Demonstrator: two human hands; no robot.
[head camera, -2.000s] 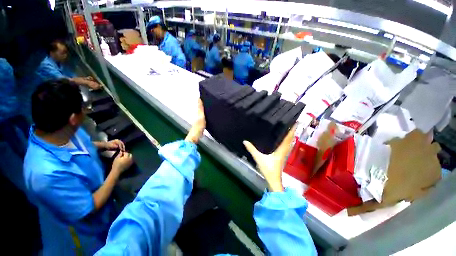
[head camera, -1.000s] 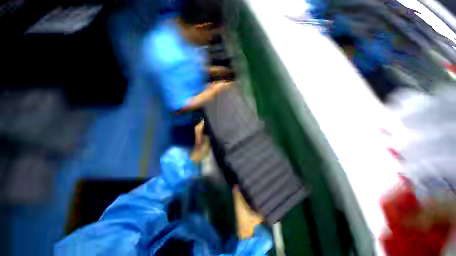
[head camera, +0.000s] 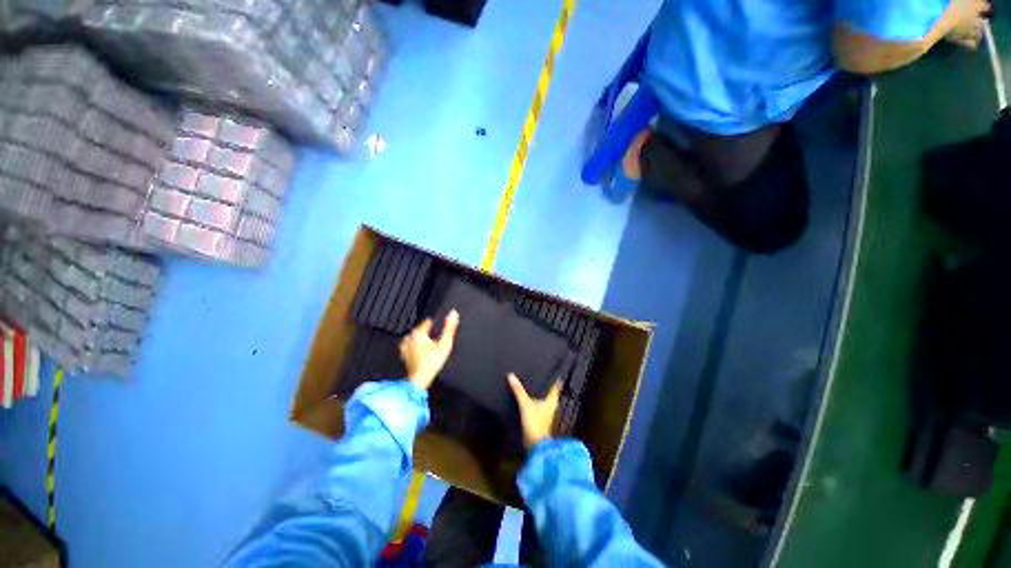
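An open brown carton (head camera: 324, 372) stands on the floor with rows of black insert pieces (head camera: 390, 291) on edge inside. A stack of black inserts (head camera: 493, 338) is in the middle of the carton, its broad flat face up. My left hand (head camera: 429, 350) is on the stack's left near side, and my right hand (head camera: 535, 408) is on its right near side. Both hold it between them with thumbs and fingers spread. Some fingertips and the stack's underside are hidden.
A seated person in a blue smock (head camera: 737, 61) is at the upper right, beside the green belt (head camera: 876, 333) with dark stacks (head camera: 959, 455) on it. Wrapped grey stacks (head camera: 211, 183) stand at the left. Yellow tape (head camera: 527, 139) runs along the blue floor.
The view has swung from the bench down to the floor carton. The black stack held above the bench, then near the belt, is now inside the carton between my hands.
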